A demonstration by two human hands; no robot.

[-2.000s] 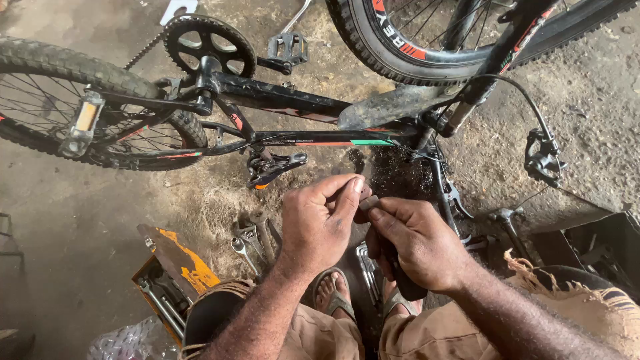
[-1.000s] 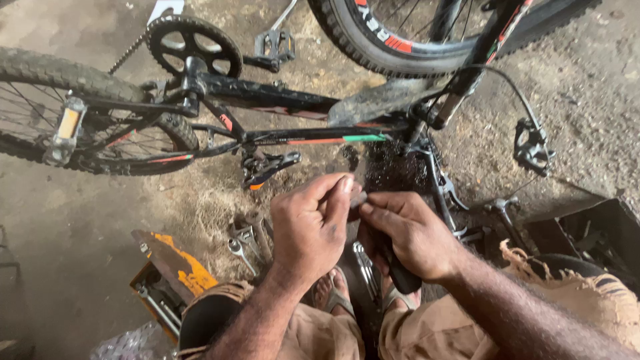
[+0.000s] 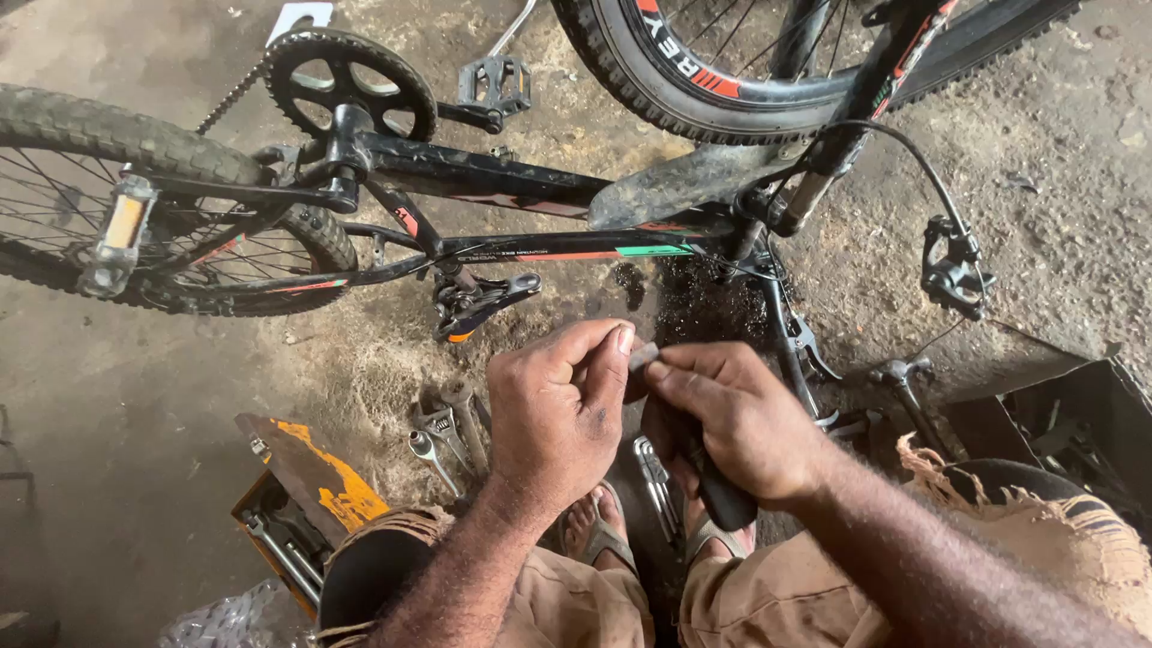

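Observation:
My left hand [image 3: 562,400] and my right hand [image 3: 742,414] meet at the middle of the view. Between their fingertips is a small grey piece [image 3: 643,356], too covered to identify. A black grip-shaped object [image 3: 724,495] hangs below the right palm, and its upper part is hidden by that hand. Beyond the hands, a black bicycle frame [image 3: 486,180] lies upside down or on its side, with its chainring [image 3: 351,85], saddle [image 3: 477,304] and rear wheel [image 3: 171,144] to the left. A brake caliper [image 3: 956,270] hangs from a cable at the right.
An orange toolbox [image 3: 310,472] holding wrenches stands at lower left. An adjustable wrench [image 3: 443,430] and a ratchet [image 3: 423,445] lie near my left forearm. At right are a hammer [image 3: 904,378] and a dark open box [image 3: 1080,414]. Another wheel [image 3: 702,90] lies above; my sandalled feet are below.
My hands stay together around the small grey piece, which shows a little more between the fingertips. Nothing else has plainly moved.

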